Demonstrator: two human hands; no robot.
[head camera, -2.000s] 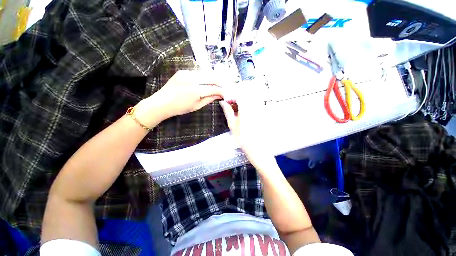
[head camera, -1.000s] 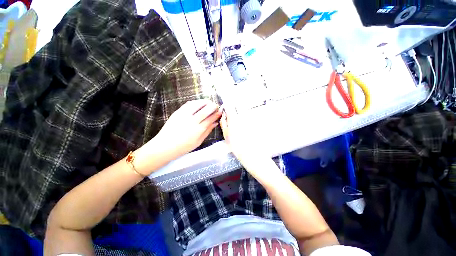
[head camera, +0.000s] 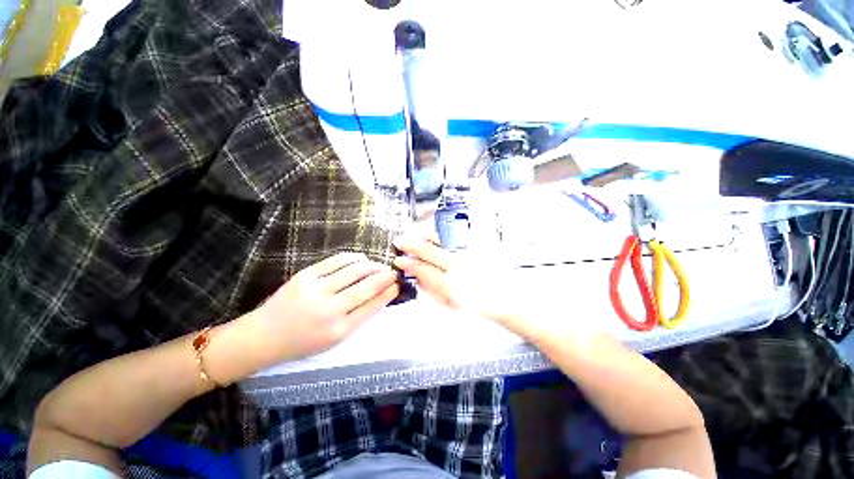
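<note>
The dark brown plaid garment (head camera: 178, 178) lies in a large heap left of the needle, its edge running under the machine's needle area. My left hand (head camera: 337, 304) lies on the garment's edge, fingers together, pressing or pinching the cloth just in front of the presser foot. My right hand (head camera: 435, 273) touches the same edge from the right, with its fingertips close to the left fingertips. A small dark bit of cloth shows between the hands. The white sewing machine head (head camera: 562, 75) with a blue stripe stands above. The exact grip at the fingertips is too blurred to tell.
Scissors with red and yellow handles (head camera: 646, 285) lie right of the needle, near a small snipping tool (head camera: 592, 205). Brown flat pieces (head camera: 613, 175) lie behind. A ruler-marked front edge (head camera: 393, 377) runs before me. More plaid garments (head camera: 768, 398) hang at the lower right.
The view has tilted up, showing more of the machine head. My right fingers have spread more across the cloth edge beside the needle. Both hands remain together at the garment's edge.
</note>
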